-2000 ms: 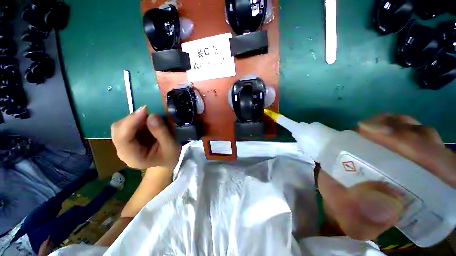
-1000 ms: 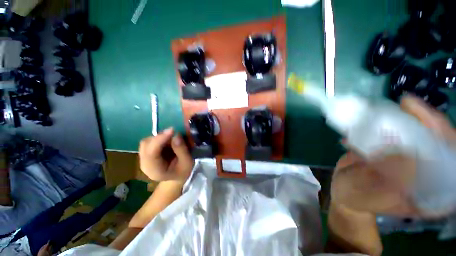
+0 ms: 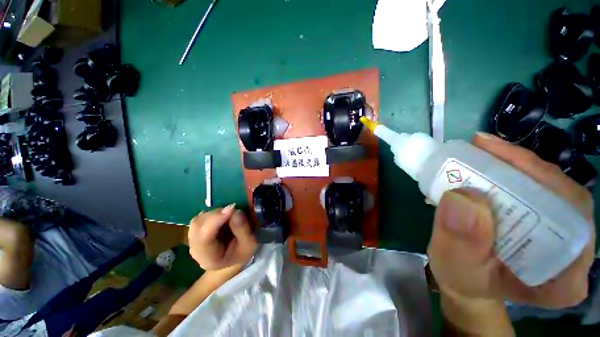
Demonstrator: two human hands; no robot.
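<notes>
My right hand (image 3: pixel 470 243) is closed around a translucent white glue bottle (image 3: pixel 506 210). Its yellow nozzle tip (image 3: pixel 369 123) is at the right edge of the upper right black housing (image 3: pixel 344 119) on the reddish-brown fixture (image 3: pixel 304 118). Three other glossy black housings sit on it: upper left (image 3: pixel 256 128), lower left (image 3: pixel 269 205) and lower right (image 3: pixel 344 207). Matte black blocks lie below them, and a white label (image 3: pixel 302 156) is in the centre. My left hand (image 3: pixel 222 238) is beside the fixture's lower left edge, fingers curled with thumb and fingertip near each other; I cannot tell if it holds something tiny.
Black housings lie at the right (image 3: pixel 518 112) and on the dark grey surface at the left (image 3: pixel 97 135). A narrow strip (image 3: pixel 208 181), a thin rod (image 3: pixel 197 33), a white sheet (image 3: pixel 399 25) and a long white strip (image 3: pixel 436 79) lie on the green mat. Another person's arm (image 3: pixel 14 253) shows at the left.
The bottle's nozzle has moved from the lower right housing, off the fixture, to the upper right housing. The whole view has shifted, so the fixture shows lower. The left hand keeps its pose.
</notes>
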